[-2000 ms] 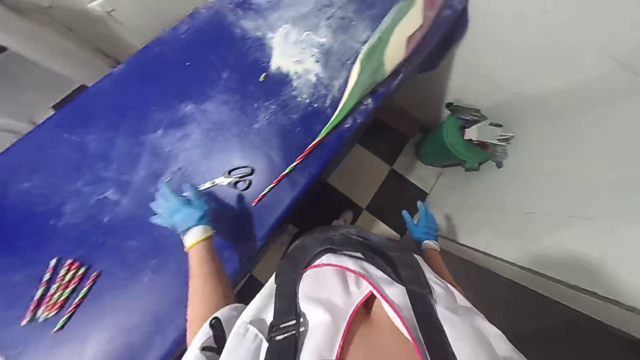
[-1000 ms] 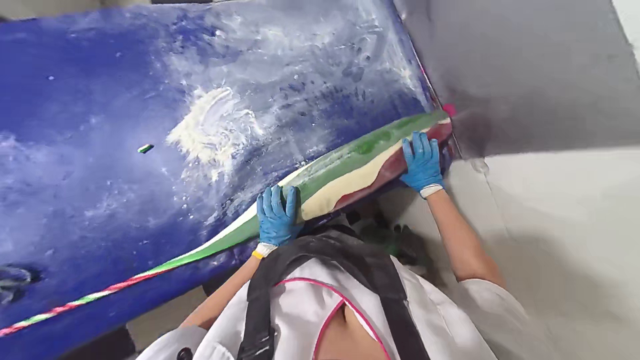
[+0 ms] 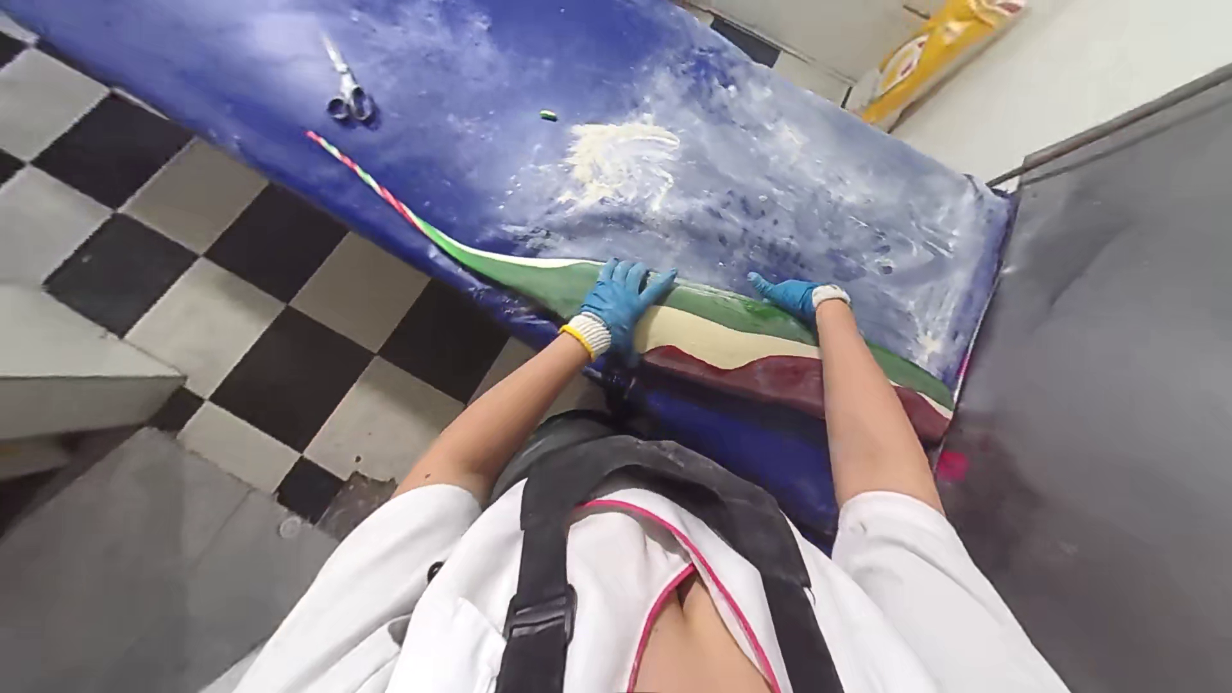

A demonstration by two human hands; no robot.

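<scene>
A thick roll of striped candy mass (image 3: pixel 731 337), green, cream and dark red, lies along the near edge of the blue table. Toward the left it tapers into a thin twisted rope (image 3: pixel 371 181) of red, white and green. My left hand (image 3: pixel 621 300), in a blue glove with a white knit cuff, rests on the green and cream part, fingers apart. My right hand (image 3: pixel 791 295), gloved the same way, lies at the far side of the roll, thumb spread, its forearm crossing over the roll. Neither hand grips it around.
Scissors (image 3: pixel 348 94) lie on the blue table (image 3: pixel 462 58) beyond the rope's tip. A small green candy piece (image 3: pixel 548 115) and a patch of white powder (image 3: pixel 624 159) are farther back. A yellow bag (image 3: pixel 934 58) stands behind the table; a grey metal surface (image 3: pixel 1097 385) borders the right.
Two seconds ago my left hand was by the scissors and my right hand hung off the table. Since one second ago, my right hand has shifted to the roll's far side. The view has turned.
</scene>
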